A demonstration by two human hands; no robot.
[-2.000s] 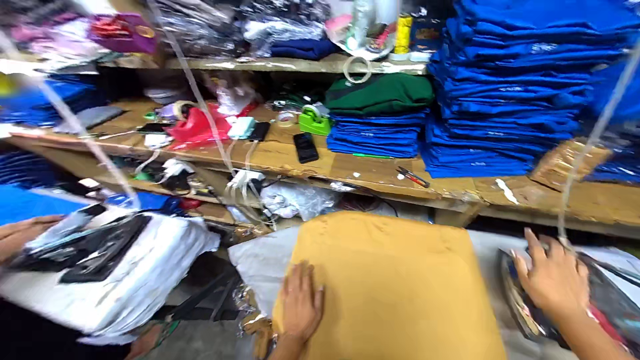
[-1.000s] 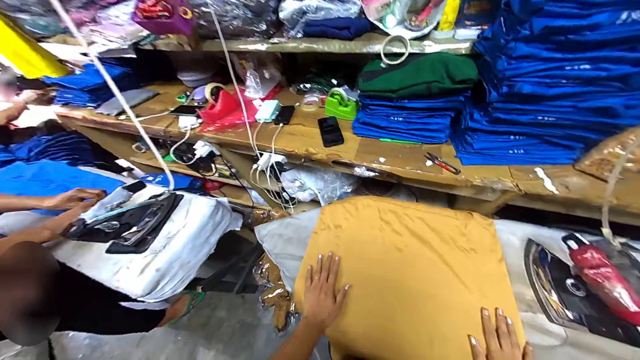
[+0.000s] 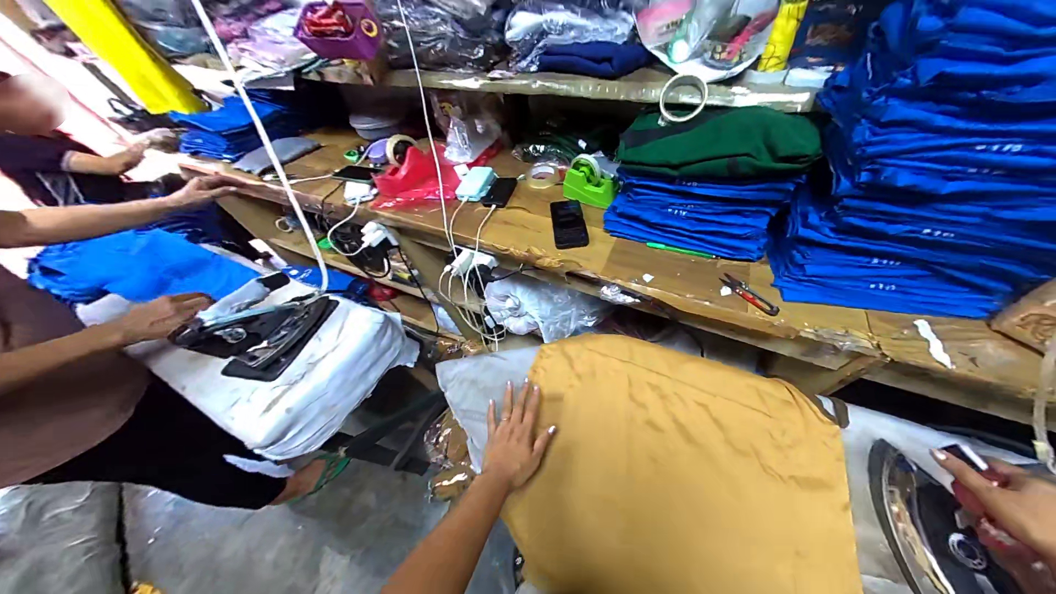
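A yellow-orange cloth piece (image 3: 685,470) lies spread over the light-covered ironing board (image 3: 854,429), with faint creases near its far edge. My left hand (image 3: 516,437) rests flat on the cloth's left edge, fingers apart, holding nothing. At the right, my right hand (image 3: 1002,503) is closed around the red handle of an electric steam iron (image 3: 924,528). The iron stands just right of the cloth, on the board's right part; its lower end is cut off by the frame.
Behind is a wooden shelf (image 3: 643,289) with stacked blue garments (image 3: 924,223), thread snips (image 3: 749,294), a phone (image 3: 569,224) and a green tape dispenser (image 3: 590,181). At left, a co-worker's hand (image 3: 165,318) is by another iron (image 3: 264,334) on a white padded board (image 3: 313,396). White hoses hang down.
My right hand has left the cloth's right part and taken hold of the iron's red handle. My left hand stays on the cloth's left side. A co-worker's hand has moved off the other iron.
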